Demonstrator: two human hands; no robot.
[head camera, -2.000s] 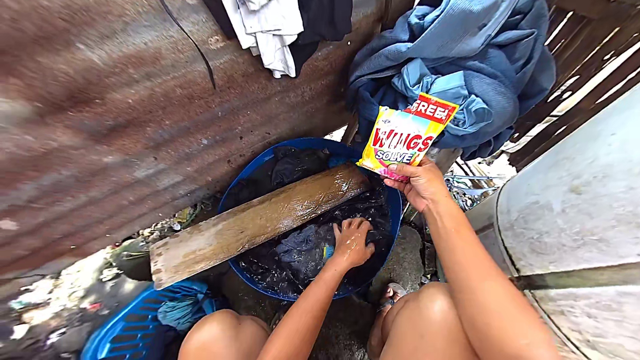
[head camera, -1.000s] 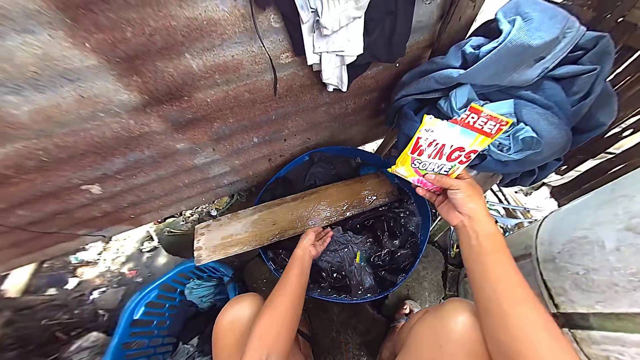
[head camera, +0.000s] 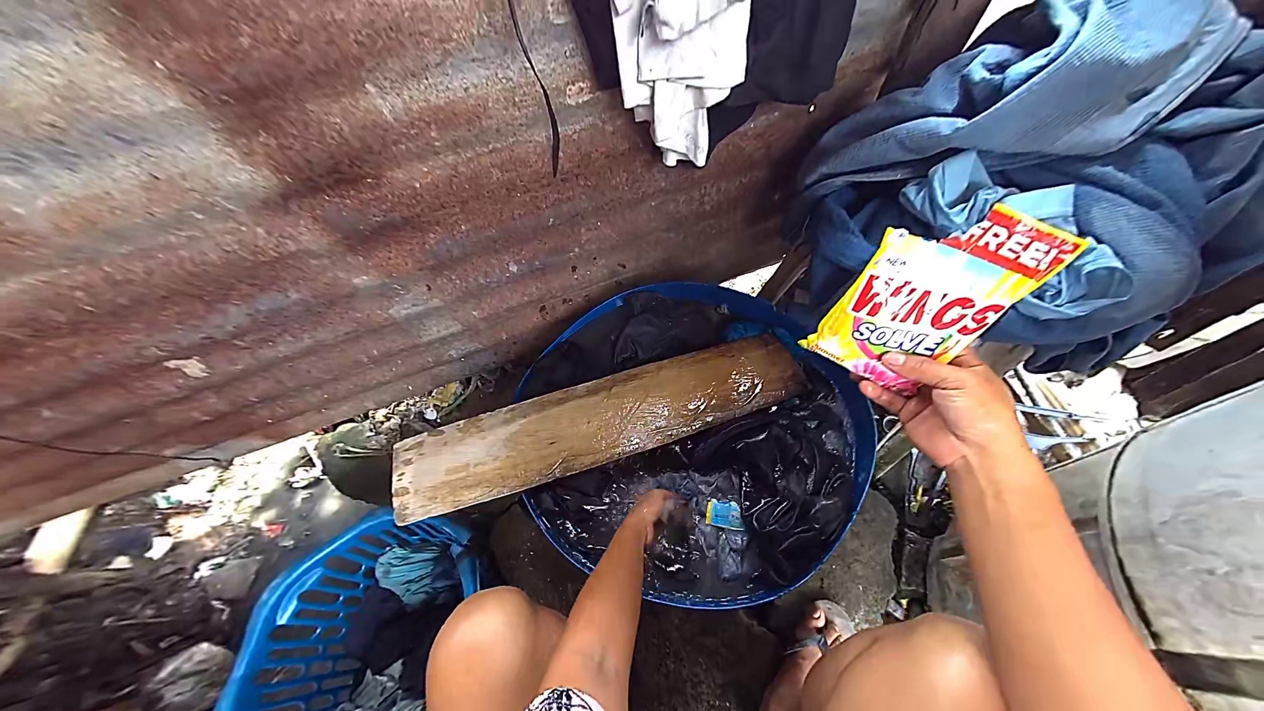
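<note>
A round blue plastic tub (head camera: 862, 434) holds water and soaked dark clothes (head camera: 790, 464). Across it lies a wet wooden board (head camera: 602, 420), its left end jutting past the rim. My left hand (head camera: 664, 512) is partly in the water at the near side of the tub, its fingers blurred and partly hidden. Beside it a small blue and yellow packet (head camera: 724, 513) lies on the wet cloth. My right hand (head camera: 938, 395) grips the lower edge of a yellow, white and red Wings Solve detergent packet (head camera: 928, 296), raised above the tub's right rim.
A blue slotted laundry basket (head camera: 296, 612) with clothes stands at lower left. Rusty corrugated metal sheeting (head camera: 346, 217) rises behind the tub. White cloth (head camera: 681, 69) and dark cloth hang on it. Blue fabric (head camera: 1116, 178) is heaped at upper right, above a large grey container (head camera: 1195, 523).
My left hand has moved from near the board's edge down into the water. The detergent packet stays in my right hand. The small packet on the wet cloth shows more fully than one second ago.
</note>
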